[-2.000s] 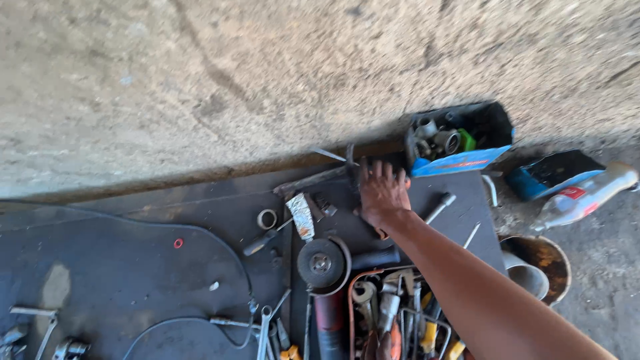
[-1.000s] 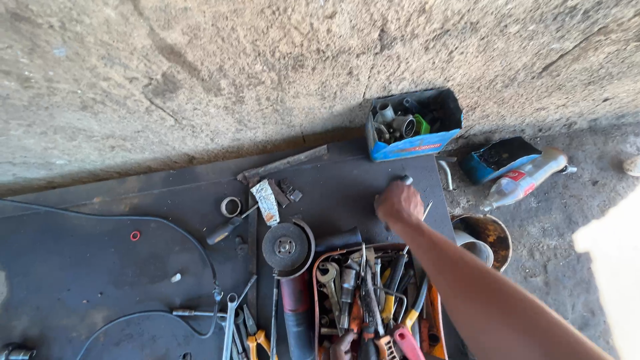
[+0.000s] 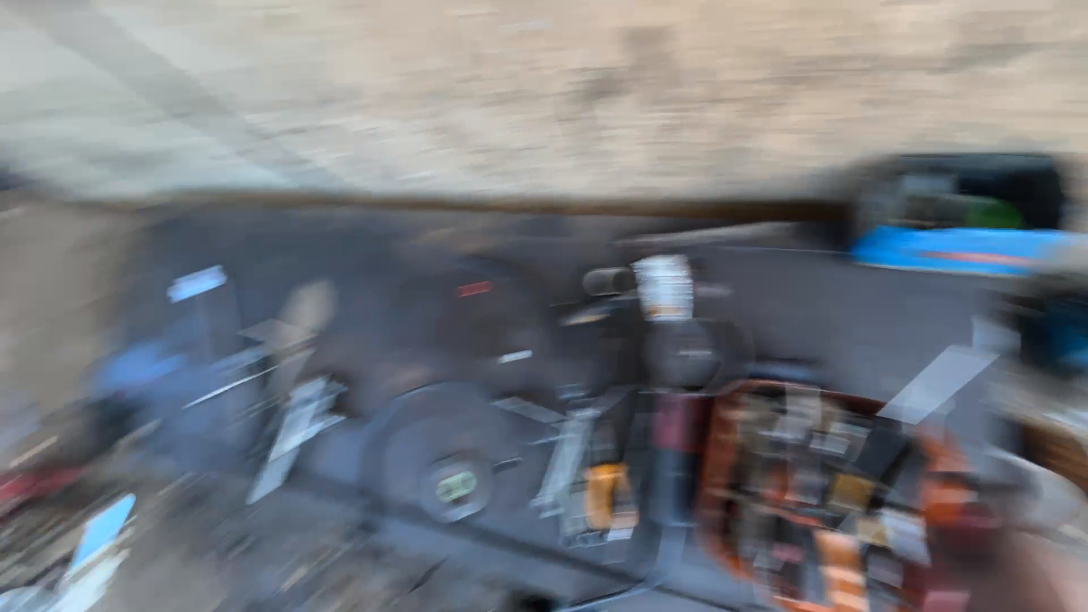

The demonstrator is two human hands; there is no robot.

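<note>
Heavy blur covers the head view. A brownish shape at the lower right corner seems to be my right hand, beside the orange-rimmed tool box; its fingers and any hold cannot be made out. My left hand is not visible. Hand tools with orange and dark handles fill the box. A pale bar-shaped object slants up from the box's right side. Left of the box lies an angle grinder, its disc toward the wall. Orange-handled pliers and metal wrenches lie further left.
A blue box of metal fittings stands against the rough wall at the right. A large round disc lies near the table's front edge. Metal tools and a small red ring are on the dark table.
The view has swung left and blurred. The right hand was over the table behind the tool box one second ago; now only a blurred shape shows at the lower right.
</note>
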